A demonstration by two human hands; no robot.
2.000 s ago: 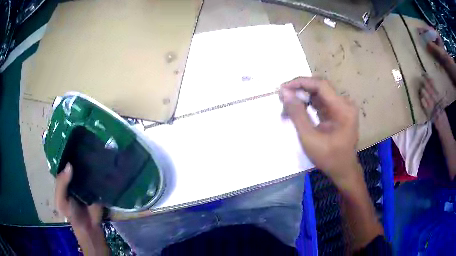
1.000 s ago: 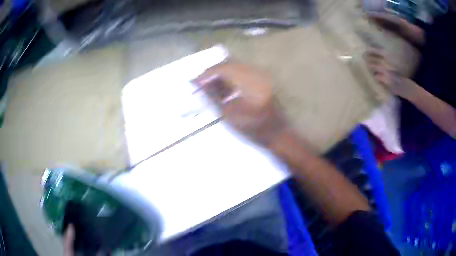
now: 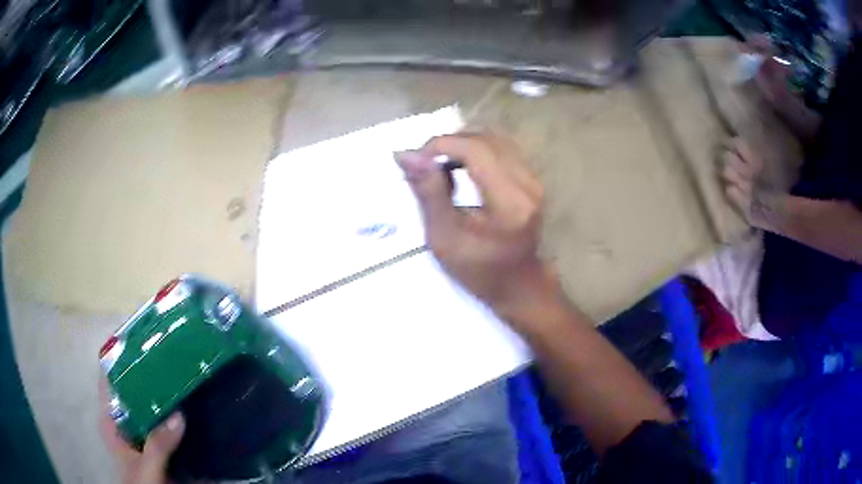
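A glossy green car body shell [image 3: 189, 364] is at the lower left, tilted, with red tail lights and a silver-ringed lamp facing up and a dark opening toward me. My left hand [image 3: 146, 449] grips its lower left side, thumb on top; the hand is partly cut off by the bottom edge. My right hand [image 3: 487, 222] is over the white sheets [image 3: 406, 340], thumb and index finger together; blur hides whether something thin is between them. A small wet smear [image 3: 378, 230] lies on the upper sheet, below the right fingertips.
Tan cardboard [image 3: 142, 198] lies at the left. A long dark-sided box [image 3: 454, 43] spans the far edge, with a small white piece [image 3: 528, 88] near it. Another person's hand and forearm [image 3: 794, 213] rest at the right. A blue crate [image 3: 690, 369] is below the table edge.
The view has shifted, and more of the far box shows. The shell has turned so its tail lights show. My right hand has moved from the ridge line to above the smear.
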